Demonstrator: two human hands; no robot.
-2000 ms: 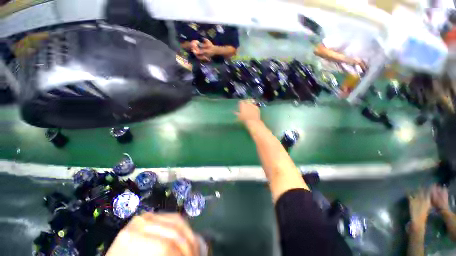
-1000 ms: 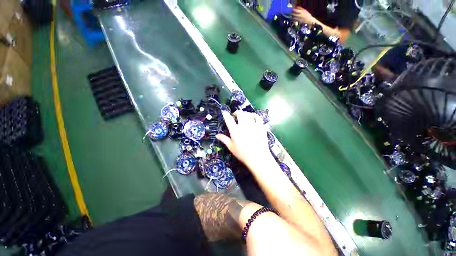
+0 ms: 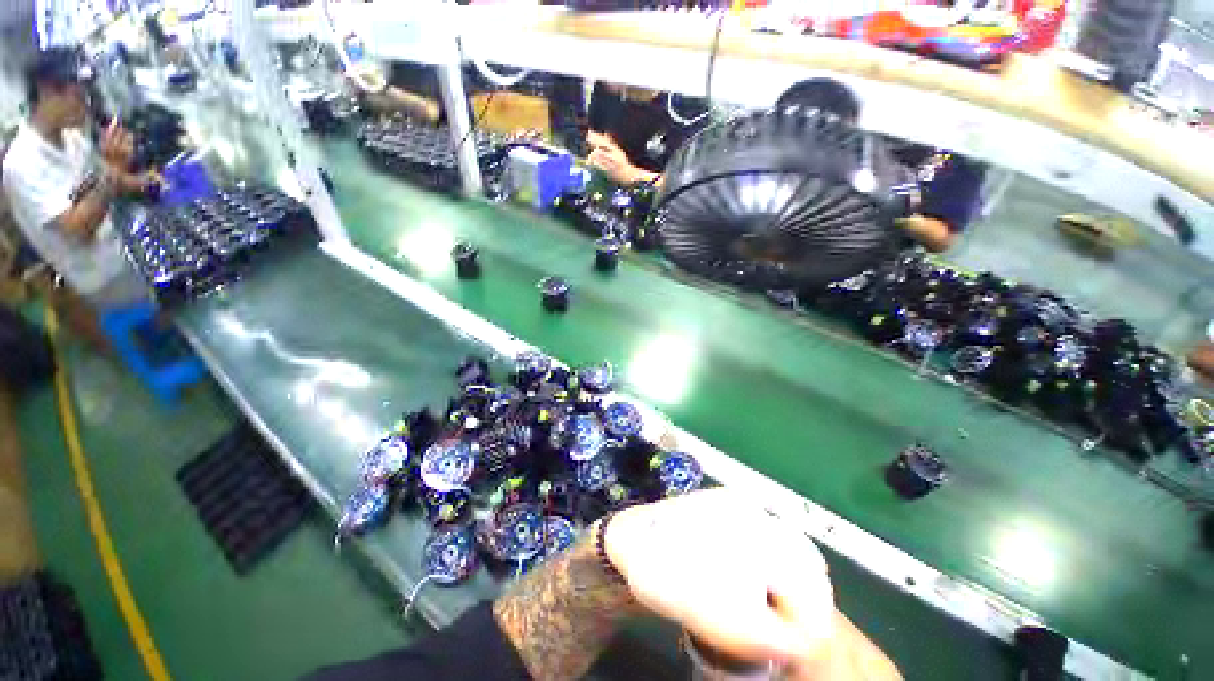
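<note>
My left hand (image 3: 706, 552), with a dark bead bracelet and a patterned forearm, is closed in front of me at the lower centre. My right hand (image 3: 812, 632) meets it from the lower right and is cut by the bottom edge. A small silvery edge shows below the hands; what they hold, if anything, is hidden. Beside them on the dark green bench (image 3: 286, 359) lies a pile of unfinished units (image 3: 513, 446), black parts with silvery-blue circular circuit boards (image 3: 449, 464) and thin wires.
The green conveyor belt (image 3: 746, 386) carries upright black units (image 3: 555, 293) and a tilted one (image 3: 916, 471). A pale rail (image 3: 852, 535) borders it. A black fan (image 3: 779, 193) hangs over the far side. More piled units (image 3: 1025, 339) and other workers are beyond.
The view has swung to show more of the line and the floor at left. My right hand has left the pile and is now against my left hand.
</note>
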